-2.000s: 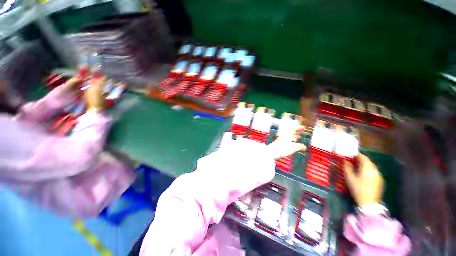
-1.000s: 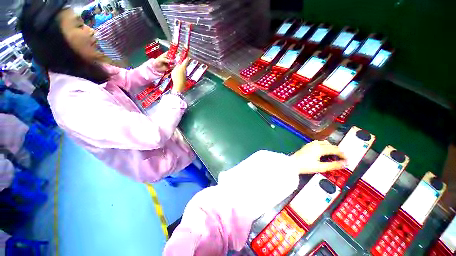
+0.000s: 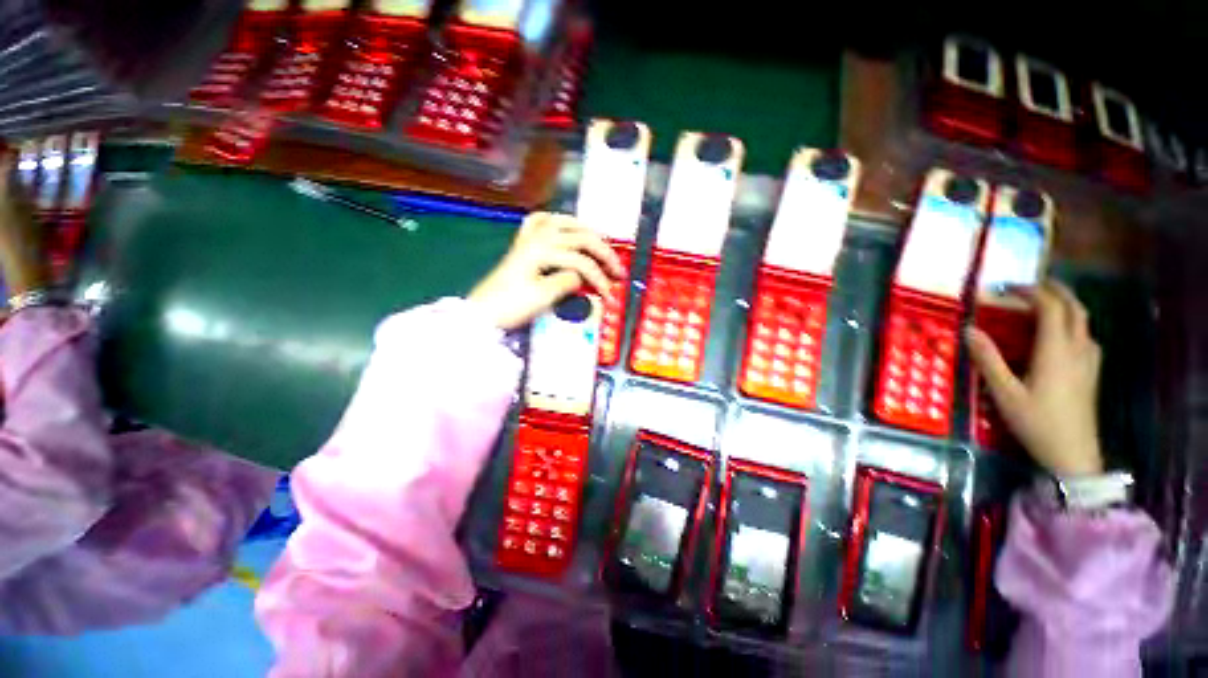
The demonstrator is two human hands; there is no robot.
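Note:
Open flip phones with red keypads and lit white screens stand in a row in a clear tray (image 3: 782, 421). My left hand (image 3: 546, 269) is at the leftmost phone (image 3: 613, 186) of that row, fingers bent over its upper keypad; whether it grips is unclear. My right hand (image 3: 1053, 378) holds the rightmost phone (image 3: 1016, 252) between thumb and fingers, partly hiding its keypad. Another open phone (image 3: 543, 490) lies nearer, below my left hand. Several face-down phones (image 3: 758, 550) with red edges and dark centres lie in the near pockets.
Another tray of open phones (image 3: 457, 80) stands on a brown board at back left. Small closed phones (image 3: 1047, 93) stand at back right. A blue pen (image 3: 457, 207) and a thin dark stick (image 3: 351, 203) lie on the green bench. A neighbour's pink sleeve (image 3: 47, 397) is at the left edge.
The view has swung right and down, bringing my right hand back into the picture. My left hand is still at the leftmost phone of the far row. The neighbour is now mostly out of view.

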